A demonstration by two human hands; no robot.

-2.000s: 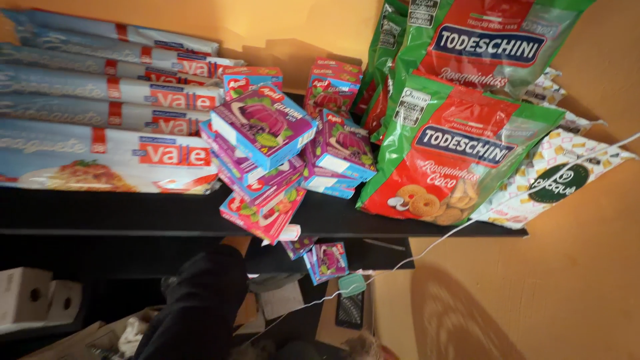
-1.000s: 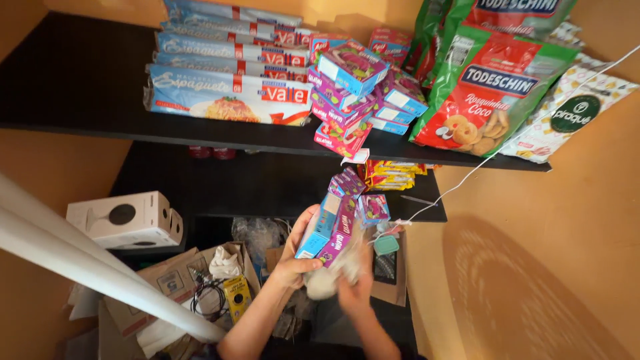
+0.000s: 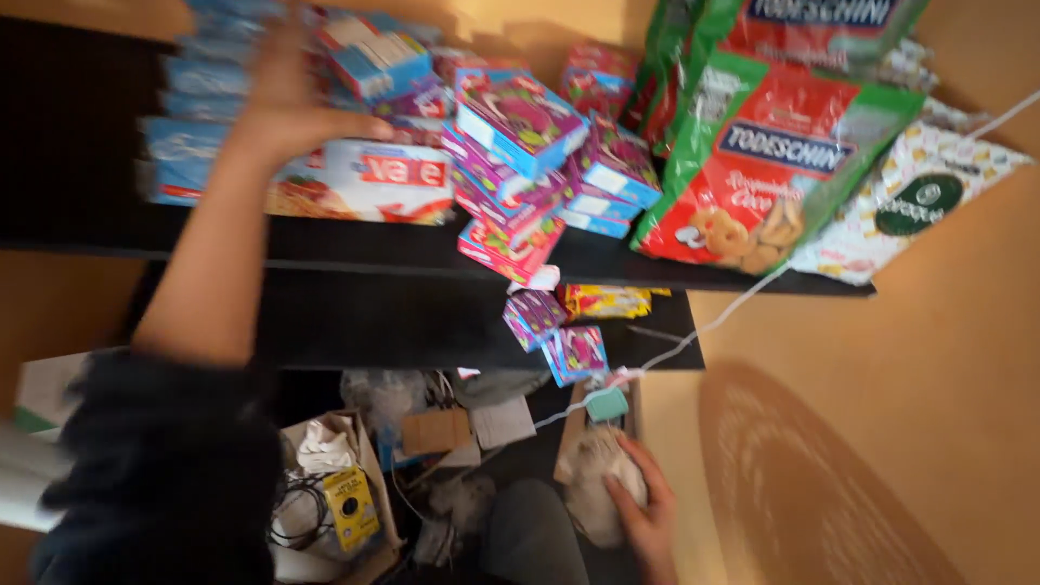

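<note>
My left hand (image 3: 284,106), blurred, is raised over the spaghetti packs (image 3: 366,183) on the upper shelf, fingers spread, near gelatin boxes (image 3: 378,61) lying on the packs. Whether it touches them is unclear. To the right, more gelatin boxes (image 3: 520,122) are piled unevenly, one jutting over the shelf edge. Low on the right, my right hand (image 3: 646,496) holds a pale, soft-looking bundle (image 3: 600,479). On the lower shelf lie two small groups of gelatin boxes (image 3: 578,353) beside yellow and red packets (image 3: 609,301).
Cookie bags (image 3: 772,171) and a white patterned bag (image 3: 918,203) stand at the right of the black upper shelf (image 3: 366,248). A white cord (image 3: 715,321) crosses in front of the shelves. Below sits a cardboard box (image 3: 378,487) with cables and a yellow package.
My left hand has let go of the gelatin boxes it held and risen to the upper shelf, where boxes now lie on the spaghetti packs. My right hand has moved lower with the pale bundle.
</note>
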